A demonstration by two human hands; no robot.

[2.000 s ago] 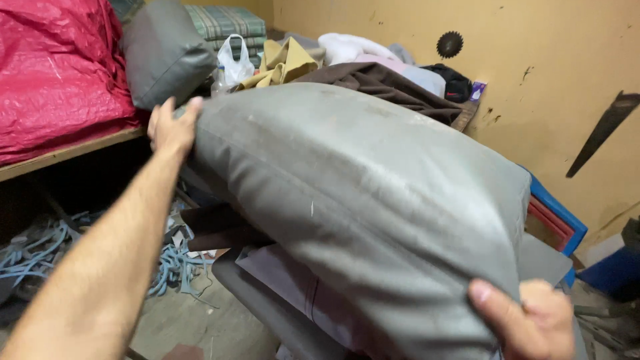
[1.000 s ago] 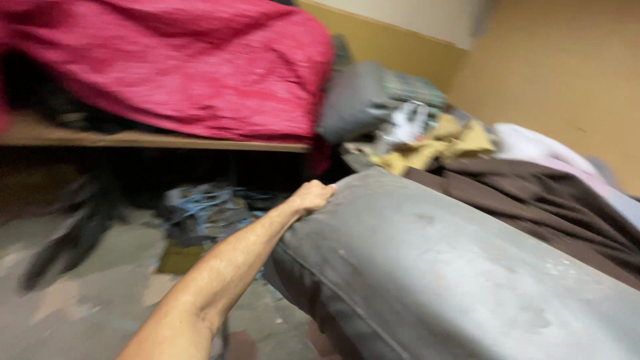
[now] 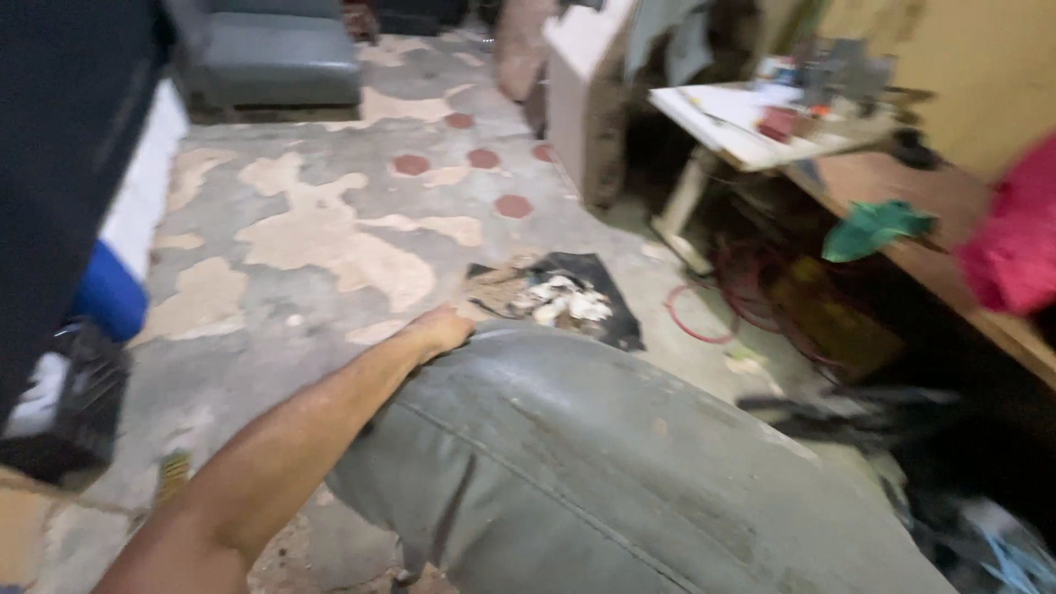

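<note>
A large grey vinyl-covered cushion (image 3: 610, 445) fills the lower middle and right of the head view, with a seam along its side and dark scuffs on top. My left hand (image 3: 445, 328) grips its far left corner, the forearm reaching up from the bottom left. My right hand is out of sight. Beyond the cushion, a dark sheet (image 3: 598, 268) with white and brown scraps lies on the patchy floor.
A grey padded seat (image 3: 280, 58) stands at the back left. On the left are a black crate (image 3: 82, 404) and a blue object (image 3: 111, 289). To the right are a cluttered white table (image 3: 701, 124), a wooden shelf (image 3: 973, 289), a green cloth (image 3: 879, 229) and red hose (image 3: 701, 318).
The view has swung far from the heaped cloths and wall to the open floor. The cushion has come round with my left hand still on it. My right hand, seen two seconds ago, has left the view.
</note>
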